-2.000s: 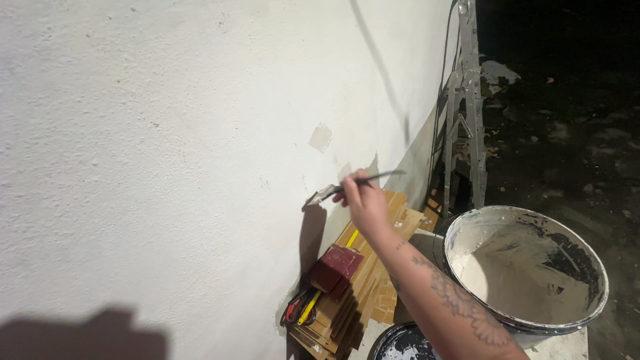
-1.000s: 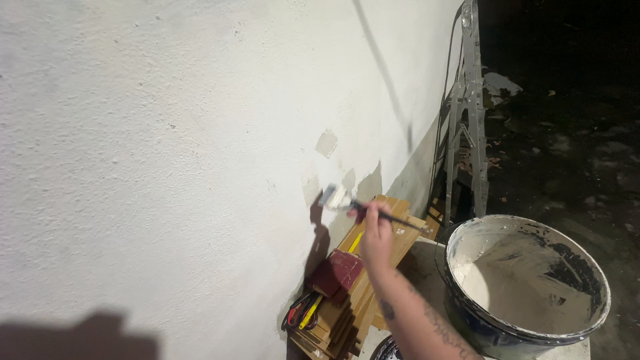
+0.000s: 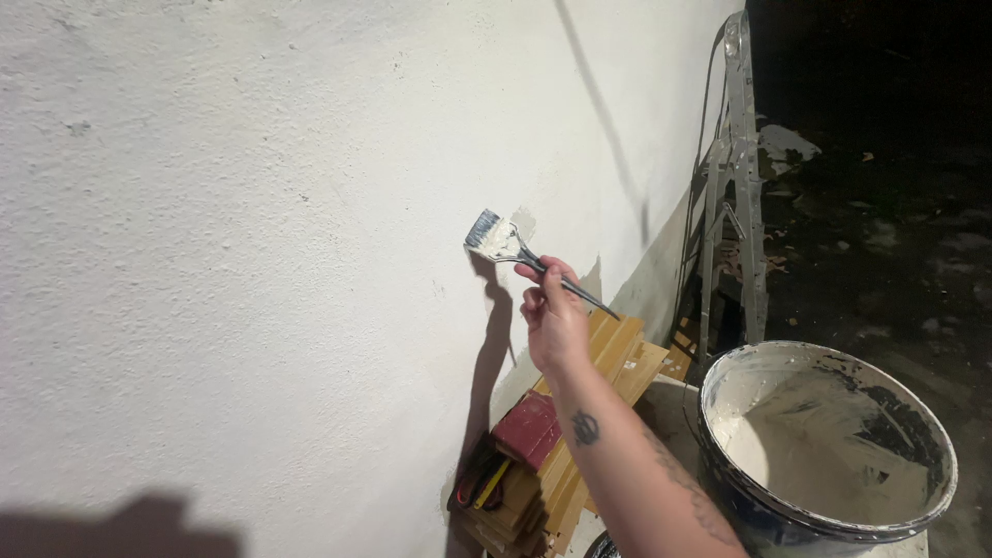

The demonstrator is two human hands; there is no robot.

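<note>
My right hand point(image 3: 555, 314) grips the dark handle of a flat paintbrush point(image 3: 508, 240). Pale paint coats the brush's ferrule end, and its dark bristles point up and left at the white textured wall point(image 3: 310, 271); whether they touch it is hard to tell. A grey patch point(image 3: 525, 221) shows on the wall just behind the brush. Below and right of the hand stands a large bucket point(image 3: 717, 387), its inside smeared with off-white paint. My left hand is out of the frame.
Stacked wooden boards point(image 3: 639, 372) lie against the wall's foot, bearing a dark red block point(image 3: 527, 430) and a yellow-handled tool point(image 3: 491, 484). A paint-spotted metal stepladder point(image 3: 745, 194) stands beyond them. Part of another dark container point(image 3: 603, 547) shows at the bottom edge.
My right hand has moved up along the wall with the brush. The brush, lower by the boards in the earlier frames, is now beside the grey patch.
</note>
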